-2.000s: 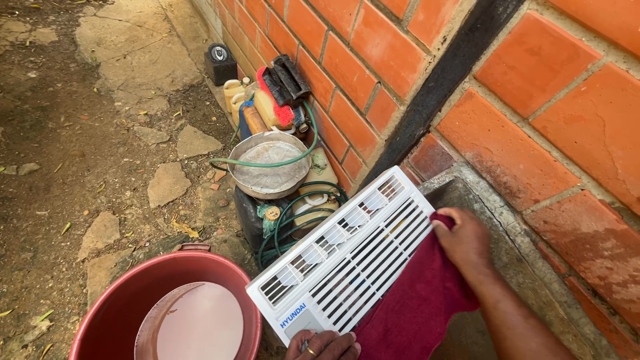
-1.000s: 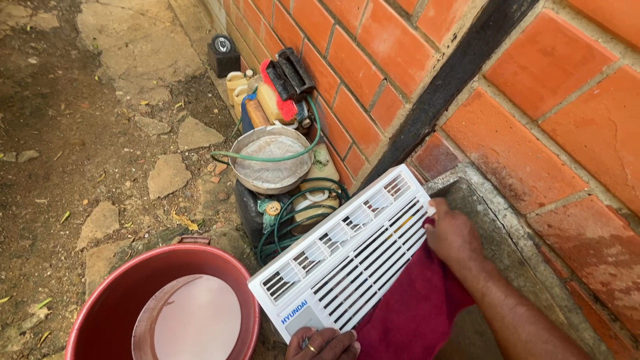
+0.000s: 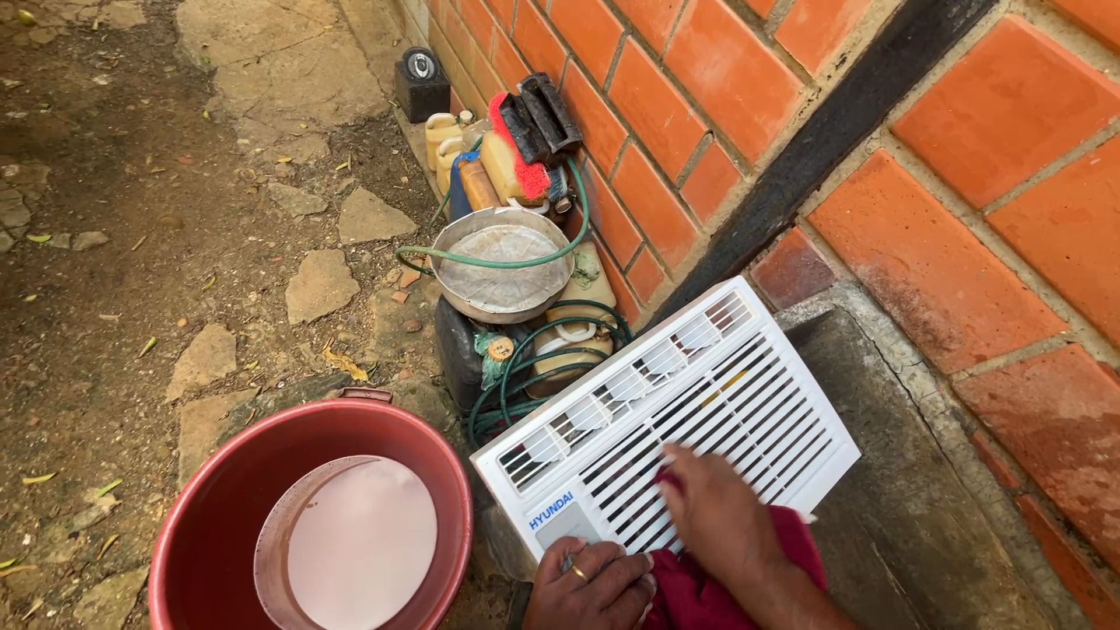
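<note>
A white plastic Hyundai air conditioner front grille (image 3: 726, 411) lies tilted across the edge of a concrete basin. My left hand (image 3: 591, 584), with a ring on one finger, rests at its lower left corner by the maker's name, fingers bent over the edge. My right hand (image 3: 713, 507) is over the middle of the louvres, with a bit of dark red cloth showing at the fingertips. More of the dark red cloth (image 3: 700, 599) lies below the grille, between and under my hands. Whether it is all one piece is hidden by my right hand.
At the left stands a red tub (image 3: 206, 525) holding a bowl of cloudy liquid (image 3: 363, 534). Beyond the grille are a metal pan (image 3: 503, 271), a green hose (image 3: 516, 367) and plastic jugs (image 3: 444, 136) along a brick wall (image 3: 717, 79). The concrete basin (image 3: 875, 534) is at the right.
My right hand has moved from the grille's right end down and left onto the louvres. The cloth, earlier spread over the grille's right part, now hangs lower. My left hand stays at the lower left corner.
</note>
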